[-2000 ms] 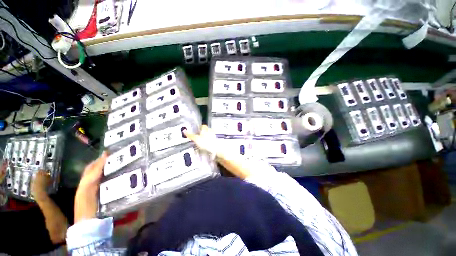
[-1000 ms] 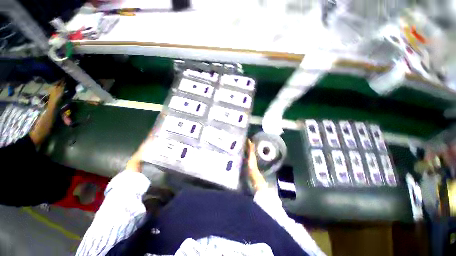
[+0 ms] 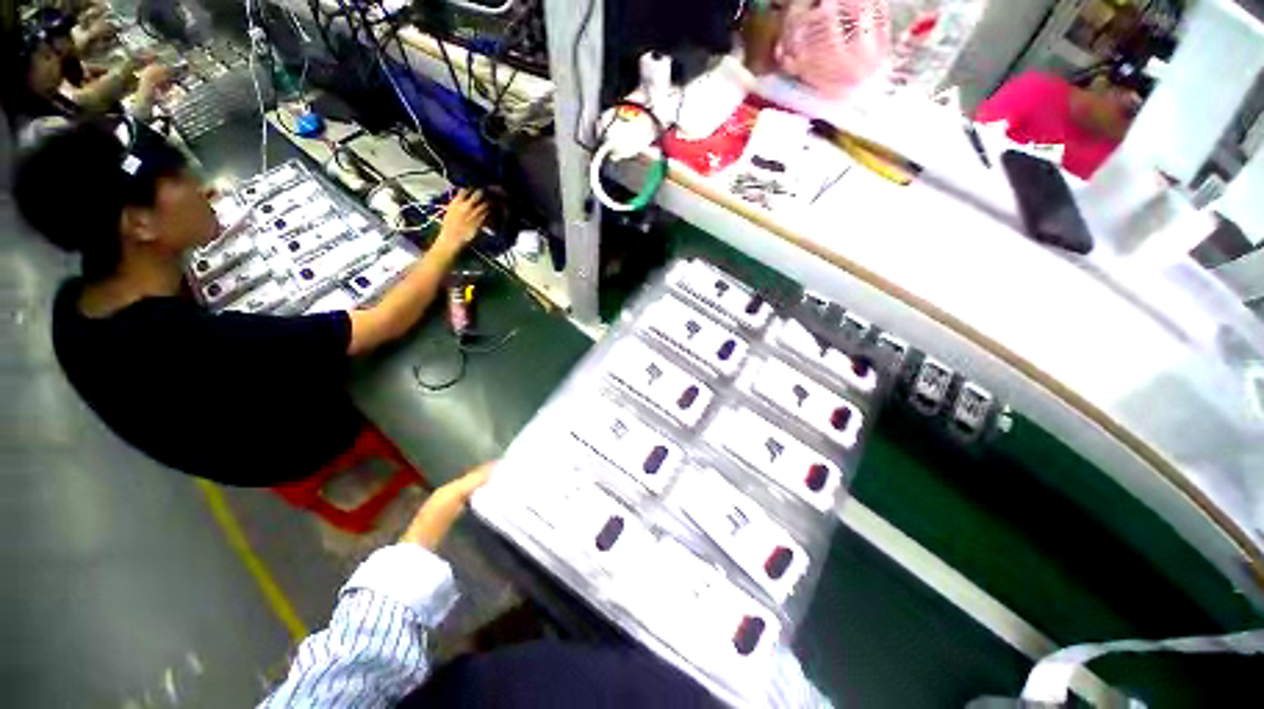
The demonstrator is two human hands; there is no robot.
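A clear blister tray (image 3: 665,533) holds white devices in two rows, each with a dark oval window. It is in front of me, tilted, above the green bench. My left hand (image 3: 451,506) grips its left edge near the front corner. My right hand is hidden behind or under the tray; only a bit of striped sleeve shows at its lower right. A device (image 3: 717,294) sits in a pocket at the far end of the tray.
A seated person (image 3: 208,319) in black is at left, beside another filled tray (image 3: 298,243). A tool with a cable (image 3: 462,308) lies on the bench. Several small units (image 3: 932,384) stand on the green belt. A white shelf (image 3: 887,236) and a metal post (image 3: 575,166) are beyond.
The view has swung left. The tray is still held and now appears turned and farther right. The label roll and the right-hand tray have left the view. My right hand is no longer visible.
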